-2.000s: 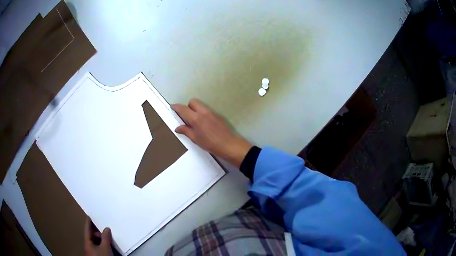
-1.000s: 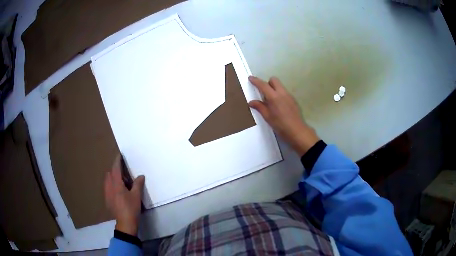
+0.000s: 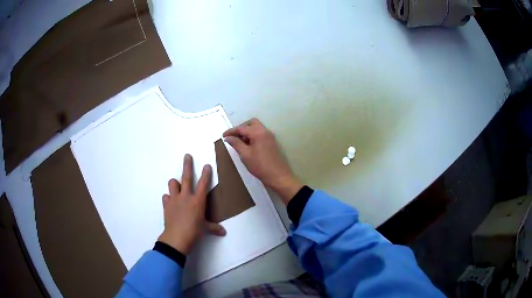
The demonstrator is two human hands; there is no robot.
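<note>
The white card template point(image 3: 134, 169) lies flat with its curved notch at the top. Brown cloth point(image 3: 233, 189) shows through its angular cut-out window. My left hand point(image 3: 188, 206) lies on the card with fingers spread, its thumb over the lower left of the window. My right hand point(image 3: 256, 152) has its fingertips pinched at the window's top corner. What seems a tiny piece of tailor's chalk is between them, mostly hidden.
A brown cut panel point(image 3: 87, 70) with a white angled line lies at the upper left. Another brown panel point(image 3: 70, 215) lies left of the card. Small white chalk pieces point(image 3: 346, 160) lie at right. A tan rolled bundle point(image 3: 434, 11) sits at the top right edge.
My left hand has moved from the card's lower left edge onto the card beside the window. My right hand has moved from the card's right edge to the window's top, its fingertips now pinched.
</note>
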